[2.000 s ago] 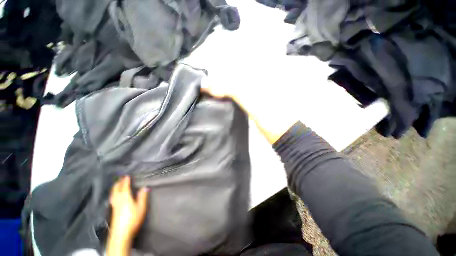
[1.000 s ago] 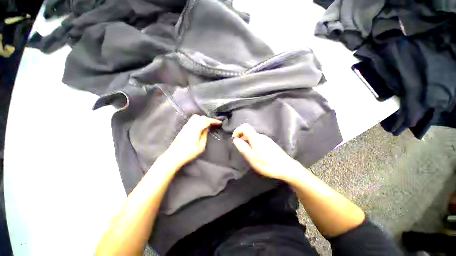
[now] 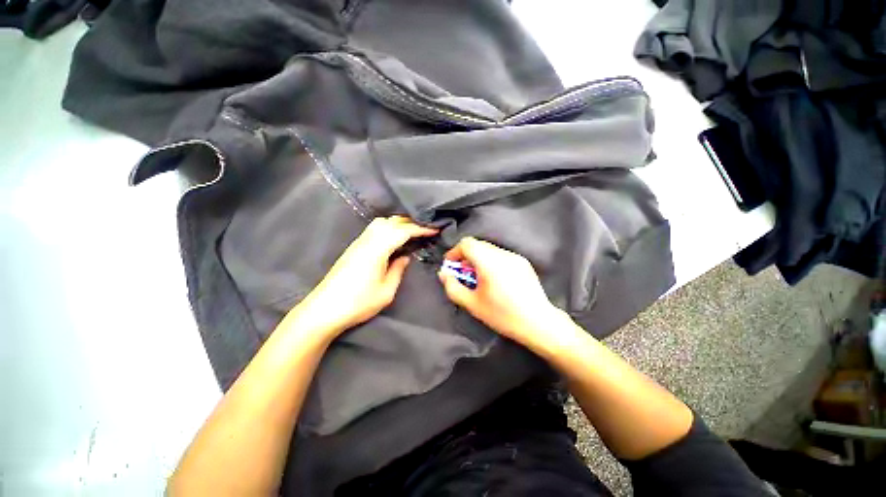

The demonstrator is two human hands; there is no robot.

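Observation:
A dark grey knit garment (image 3: 515, 155) lies spread over the white tabletop and reaches down to my lap, with pale stitched seams showing. My left hand (image 3: 374, 267) pinches a gathered fold of the garment near its middle. My right hand (image 3: 495, 286) is closed on a small tool (image 3: 460, 273), with blue, white and red showing between the fingers, perhaps thread snips. Its tip points left at the cloth by my left fingertips. A curved cuff-like edge (image 3: 199, 148) stands up at the left.
A pile of dark garments (image 3: 816, 155) hangs over the table's right edge. A black smartphone (image 3: 729, 170) lies beside it. The white tabletop (image 3: 68, 291) shows at left. Speckled floor (image 3: 680, 349) and some clutter (image 3: 845, 398) are at lower right.
Since two seconds ago, the garment has been turned and drawn nearer, and both hands have come together at its middle. Since one second ago, the coloured tool has come into view in my right hand.

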